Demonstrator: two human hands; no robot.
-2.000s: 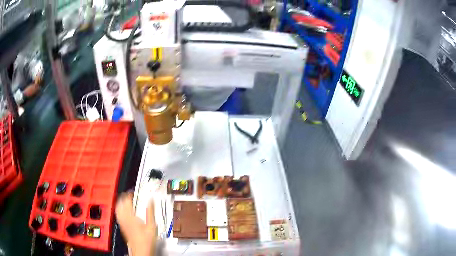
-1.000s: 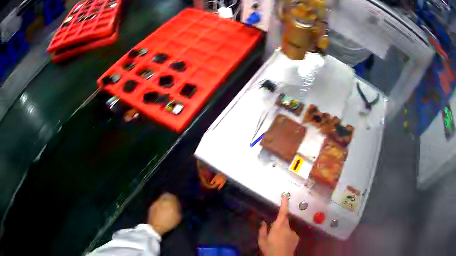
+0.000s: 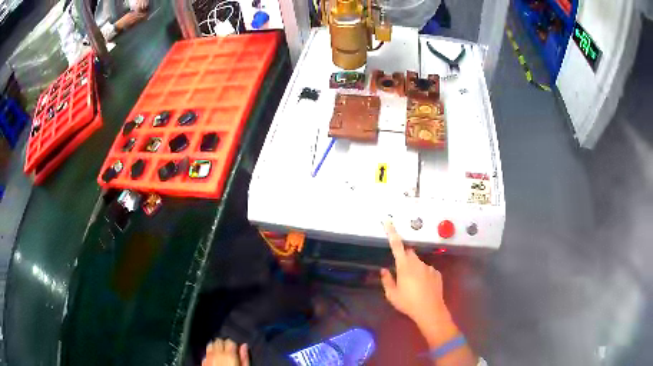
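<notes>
My right hand (image 3: 419,286) is at the front of the white dispensing machine (image 3: 329,207). Its index finger touches the leftmost front button, which the fingertip mostly hides. It holds nothing. My left hand (image 3: 225,354) is cut off by the bottom edge; its hold is unclear. Brown fixtures (image 3: 387,82) and a brown plate (image 3: 355,117) sit on the machine bed. A watch case (image 3: 348,79) lies in the left rear fixture, close by the gold dispensing head (image 3: 349,43).
An orange-red tray (image 3: 208,68) with several watch parts stands on the green mat (image 3: 168,239) at left. Stacked trays (image 3: 64,114) are farther left. Pliers (image 3: 446,57), a blue stick (image 3: 323,157) and a red button (image 3: 446,229) are on the machine. Another person's hand (image 3: 137,6) shows at top left.
The fixtures and brown plate have moved back toward the dispensing head, away from the arrow label. My right index finger stays at the button. My left hand is now lower, at the picture's edge.
</notes>
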